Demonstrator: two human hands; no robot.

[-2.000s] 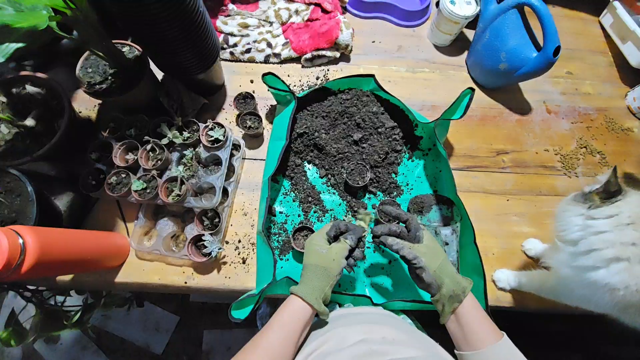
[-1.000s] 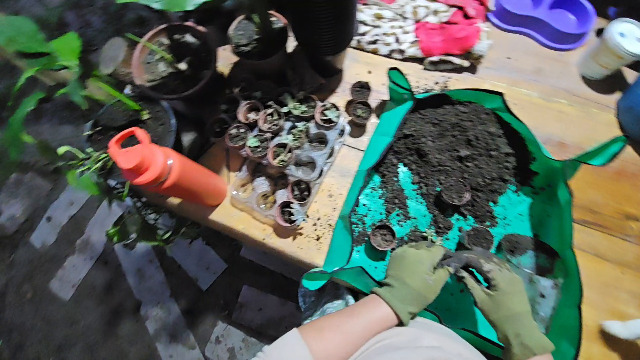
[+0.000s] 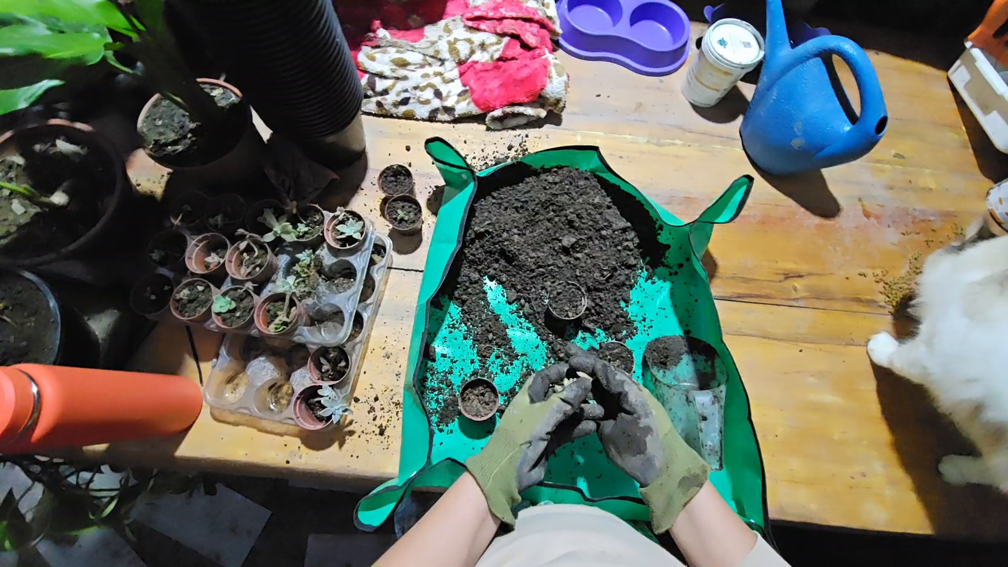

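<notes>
My left hand [image 3: 529,429] and my right hand [image 3: 634,429], both in green gloves with dark, soiled palms, meet over the near part of a green potting mat [image 3: 587,466]. Between the fingers is a small pale piece of plant, mostly hidden; which hand grips it cannot be told. Dark soil [image 3: 559,228] is heaped at the mat's far side. A small pot of soil [image 3: 479,398] stands left of my hands, another small pot [image 3: 566,300] stands against the heap, and a third is partly hidden just beyond my fingers. A clear plastic jug [image 3: 697,394] with soil lies to the right.
Clear trays [image 3: 291,386] of small succulent pots are at left, near an orange bottle [image 3: 102,405] and larger potted plants. Two small pots [image 3: 403,213] stand outside the mat. Beyond are a cloth [image 3: 472,63], purple bowl [image 3: 626,35], lidded tub [image 3: 723,61] and blue watering can [image 3: 811,102]. A cat [image 3: 965,339] is at right.
The view swung left and then back. My hands remain together over the near part of the mat, now with the fingers cupped closer together. The cat's head has turned or moved toward the right.
</notes>
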